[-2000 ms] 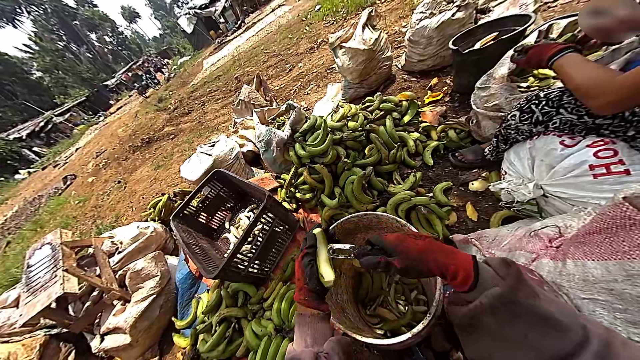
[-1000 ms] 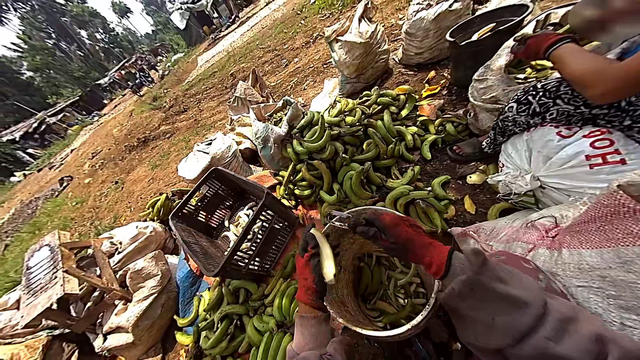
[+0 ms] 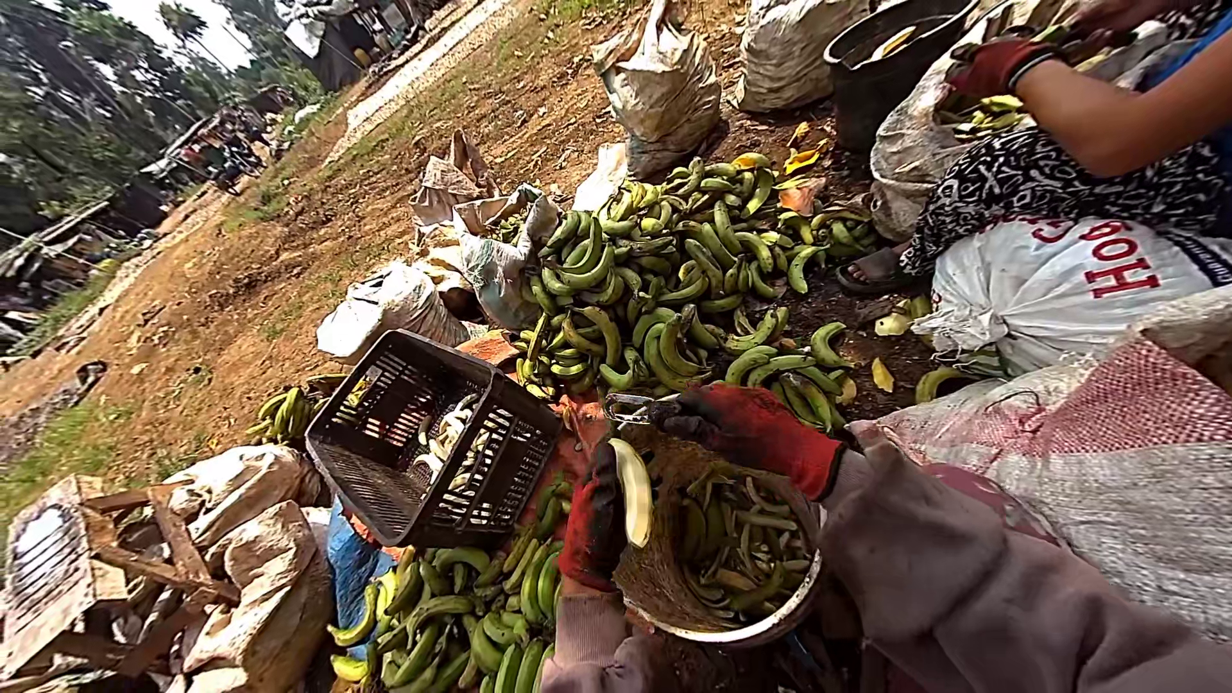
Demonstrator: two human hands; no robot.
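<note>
My left hand [image 3: 592, 525], in a red and black glove, holds a pale peeled green banana [image 3: 632, 493] upright at the left rim of a bucket [image 3: 770, 626]. Just above the bucket, my right hand [image 3: 756, 433], gloved alike, grips a metal peeler [image 3: 628, 408], its blade end close to the banana's top. Strips of green peel [image 3: 756, 549] lie inside the bucket. Left of my hands stands a tilted black plastic crate [image 3: 491, 462] with peeled bananas [image 3: 448, 438] in it. Unpeeled green bananas [image 3: 664, 279] are heaped beyond the bucket, and more [image 3: 481, 616] lie below the crate.
At the upper right a co-worker's gloved hand [image 3: 1001, 69] is over an open sack [image 3: 905, 159], beside a black tub [image 3: 871, 91]. Full sacks [image 3: 1078, 279] stand on the right, others [image 3: 664, 91] behind the heap. Broken wood [image 3: 164, 549] and crumpled sacks [image 3: 274, 577] lie at lower left.
The banana in my left hand shows green peel along one side two seconds ago and looks pale now. My right hand with the peeler has shifted slightly about the bucket's rim.
</note>
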